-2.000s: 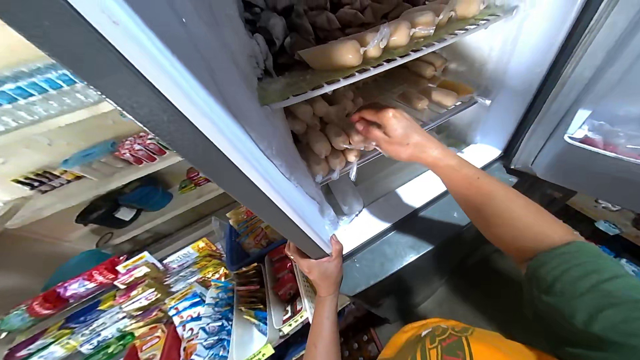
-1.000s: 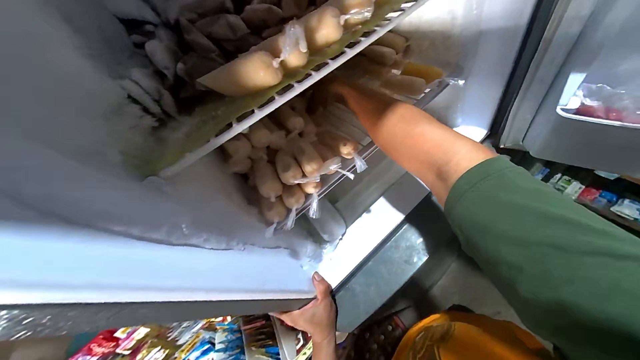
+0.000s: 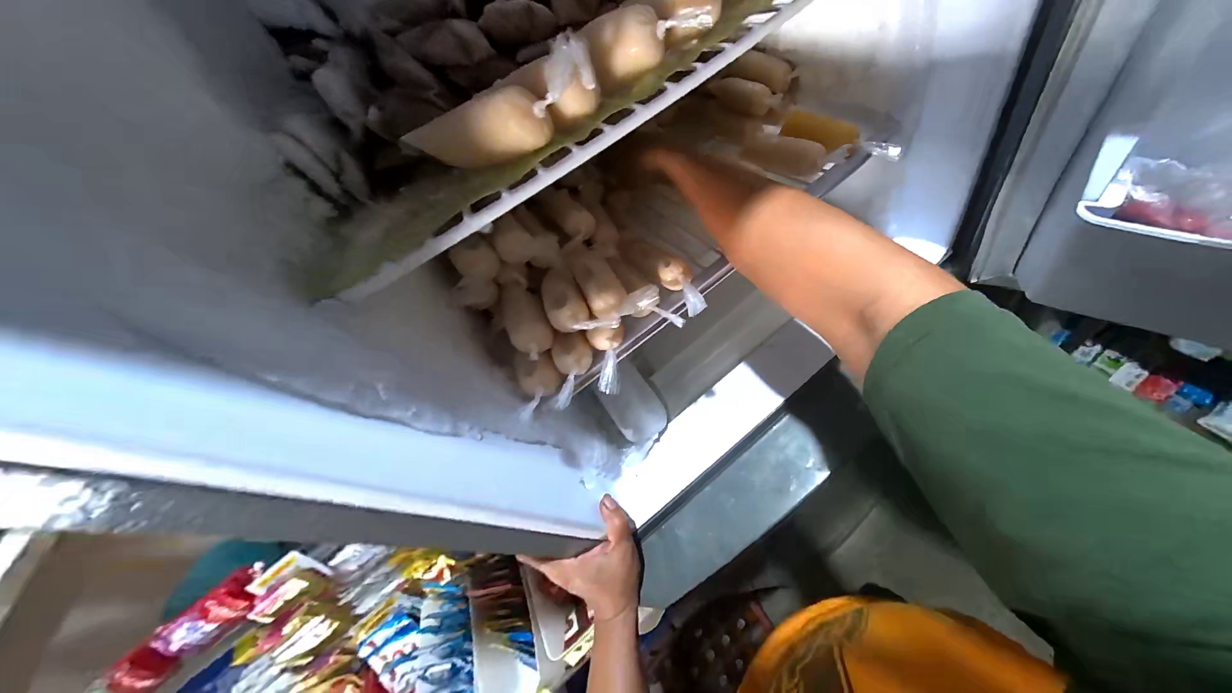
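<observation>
My right hand [image 3: 664,168] reaches deep into the freezer, between the upper wire shelf [image 3: 577,154] and the lower shelf [image 3: 674,313]; its fingers are in shadow and what they touch cannot be seen. Left of it lies a pile of tied plastic bags of pale, tan contents [image 3: 563,289]. More such bags [image 3: 760,91] lie to its right, beside a yellow one [image 3: 818,129]. My left hand [image 3: 602,568] grips the lower edge of the freezer's side wall [image 3: 289,423], thumb up on the inner face.
Larger tan bags [image 3: 491,125] and dark frosted packets [image 3: 443,48] fill the upper shelf. The open door [image 3: 1136,260] stands at the right, its bin holding a bag of red items [image 3: 1169,207]. Below left are colourful snack packets [image 3: 289,626]. Frost coats the inner wall.
My right hand has moved from the front of the lower-shelf bags to deeper inside. My left hand has stayed at the freezer's edge. The view has moved closer and tilted.
</observation>
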